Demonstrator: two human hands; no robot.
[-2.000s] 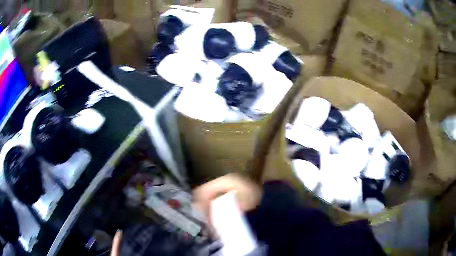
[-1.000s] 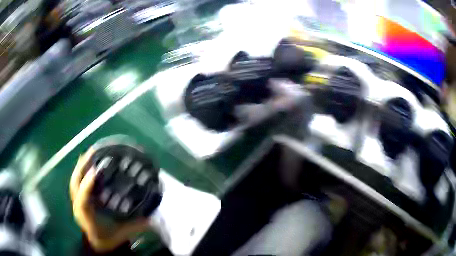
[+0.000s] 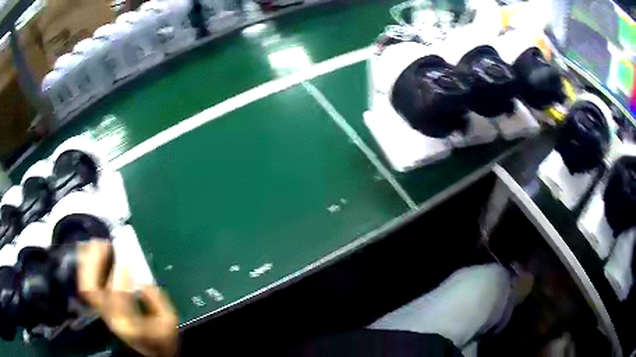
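Note:
Several PTZ dome cameras with white bodies and glossy black heads stand in rows at the left edge [image 3: 74, 167]. My left hand [image 3: 129, 303] is blurred at the lower left. Its fingertips are at the black head of the nearest camera [image 3: 82, 229] in that group; whether they grip it or only touch it cannot be told. My right hand is not in view. More cameras [image 3: 431, 94] stand upright in a row at the right end of the green mat [image 3: 258, 188].
More cameras [image 3: 584, 136] stand on the dark bench at right, beside part of a monitor [image 3: 593, 42]. White cables [image 3: 425, 21] lie at the back. Small white bits [image 3: 261, 270] lie near the mat's front edge. White domed items line the far bench [image 3: 111, 52].
The view has swung from the cartons to the green table. The camera held in my left hand a second ago is now among or beside the left group, with my hand at it.

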